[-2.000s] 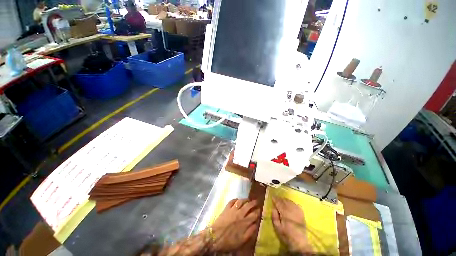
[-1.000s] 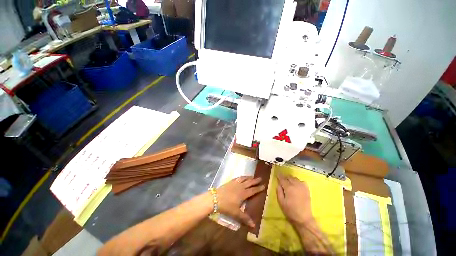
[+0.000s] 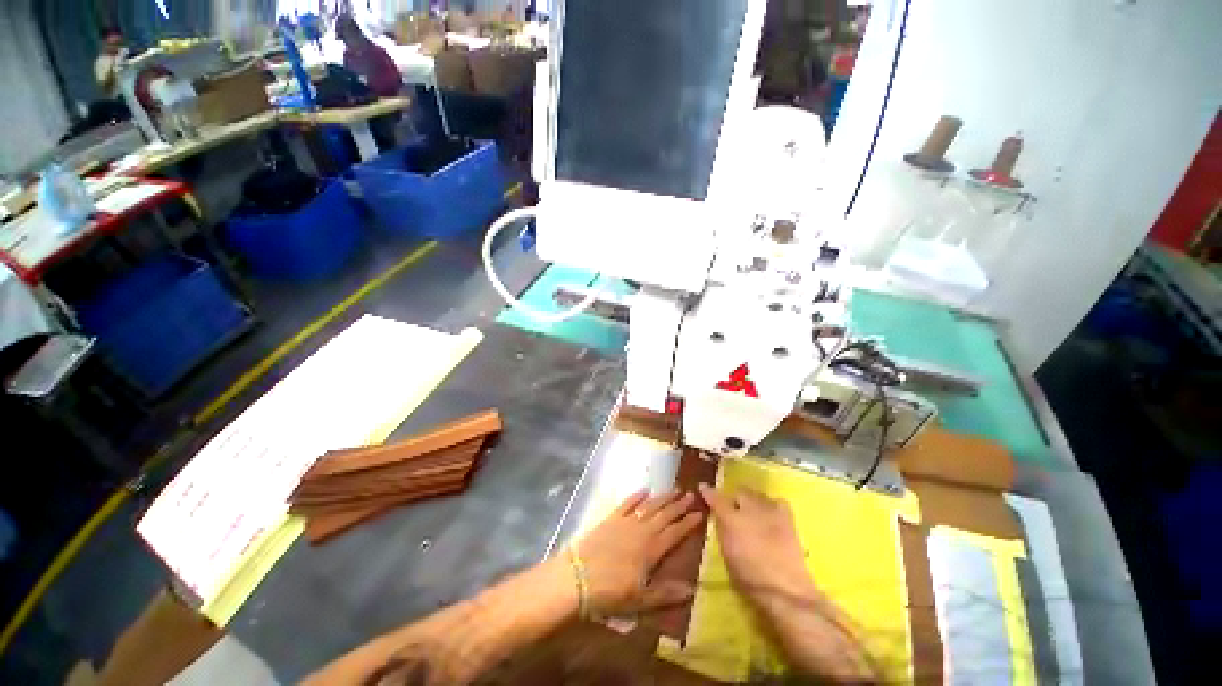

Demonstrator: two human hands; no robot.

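Observation:
The yellow-covered sewing template (image 3: 838, 563) lies flat in front of the white machine head (image 3: 751, 382). A brown strip or panel (image 3: 690, 536) shows in the slot along its left side. My left hand (image 3: 637, 550) lies flat with fingers spread, fingertips on the brown piece and palm over the clear-white section. My right hand (image 3: 764, 543) rests on the yellow part, its fingertips at the edge of the brown slot. Neither hand grips anything. What lies under the palms is hidden.
A stack of brown strips (image 3: 395, 472) lies left on a printed paper sheet (image 3: 268, 462). The metal clamp frame (image 3: 858, 429) with black cables is beside the head. A dark screen (image 3: 637, 101) stands behind. Brown flaps (image 3: 958, 460) and white strips (image 3: 968, 603) lie right. Blue bins (image 3: 429, 181) stand beyond.
My left hand has moved forward along the brown slot since a second ago. My right fingertips have shifted left to the slot's edge. The camera view has shifted slightly.

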